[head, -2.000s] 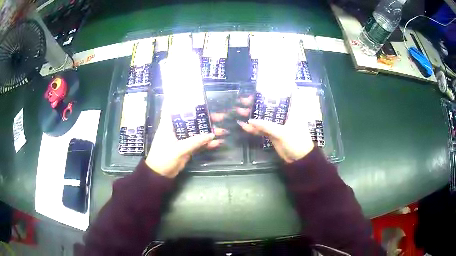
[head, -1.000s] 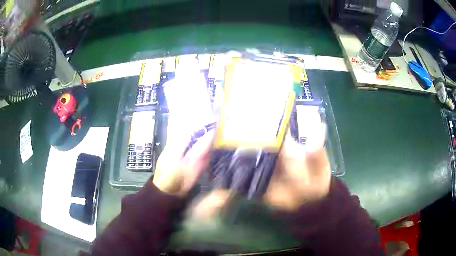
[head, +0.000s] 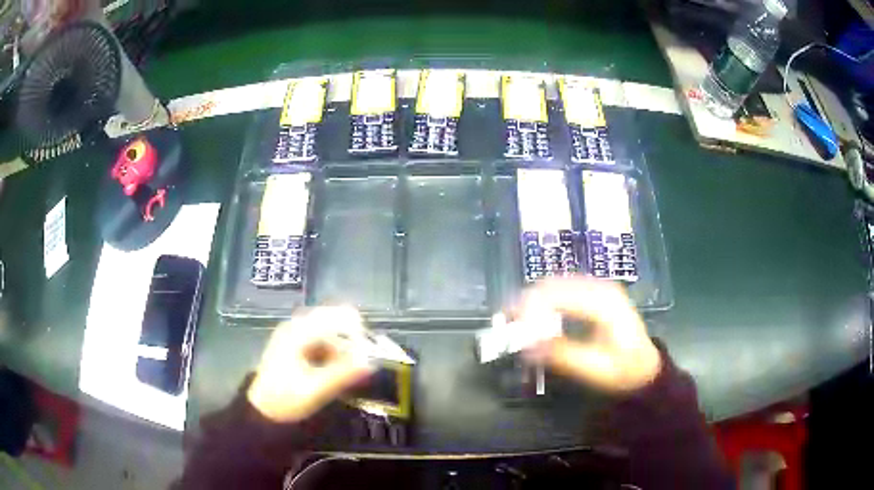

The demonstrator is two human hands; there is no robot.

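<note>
A clear blister tray holds several keypad phones face up with bright screens, such as one at lower left and one at lower right. Two near-row pockets left of centre are empty. My left hand, blurred, has its fingertips on the top of a yellow-edged keypad phone with a dark screen, with a pale strip beside them. My right hand, blurred, pinches a small pale flat piece above a dark object. Its fingers partly cover what it holds.
At left are a small black fan, a red figure on a dark base and a black smartphone on white paper. At right a water bottle and blue-handled tool lie on a pale board.
Both hands have moved down from over the tray to the near bench edge and apart. The phone by my left hand now shows a dark screen, and a pale piece shows in my right hand.
</note>
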